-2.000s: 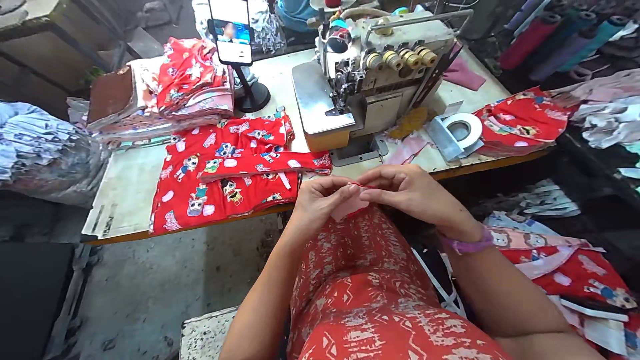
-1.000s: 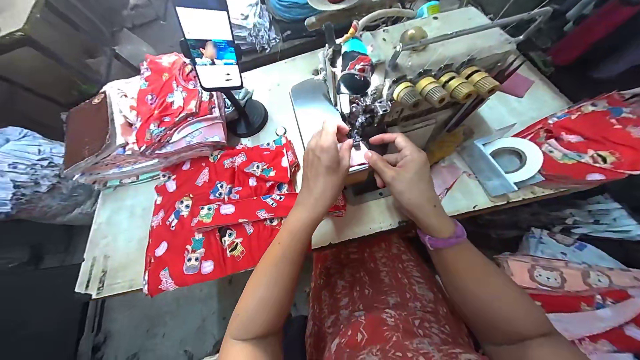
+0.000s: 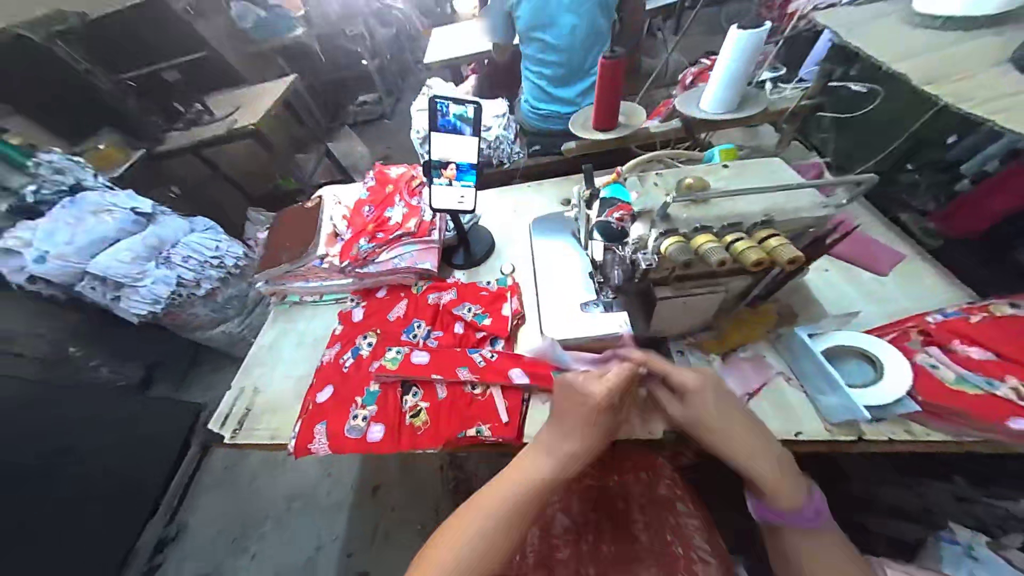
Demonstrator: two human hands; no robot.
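In front of the overlock sewing machine (image 3: 696,264), my left hand (image 3: 588,404) and my right hand (image 3: 688,396) meet at the table's front edge. Both are closed on a small pale pink piece of fabric (image 3: 588,358), which is blurred and partly covered by the fingers. Left of my left hand, a narrow folded strip of red printed fabric (image 3: 472,368) lies across flat red printed fabric (image 3: 416,328), its right end close to my knuckles. A purple band circles my right wrist.
A phone (image 3: 454,156) on a round stand is beside stacked fabric pieces (image 3: 360,272). To the right are a roll of white tape (image 3: 896,368) and more red fabric (image 3: 960,360). Thread cones (image 3: 610,92) stand behind the machine. Beyond them is a person in a blue shirt (image 3: 560,56).
Both hands have moved away from the machine's needle area, where they were one second ago, to the table's front edge. The view has tilted up, showing the person and thread cones.
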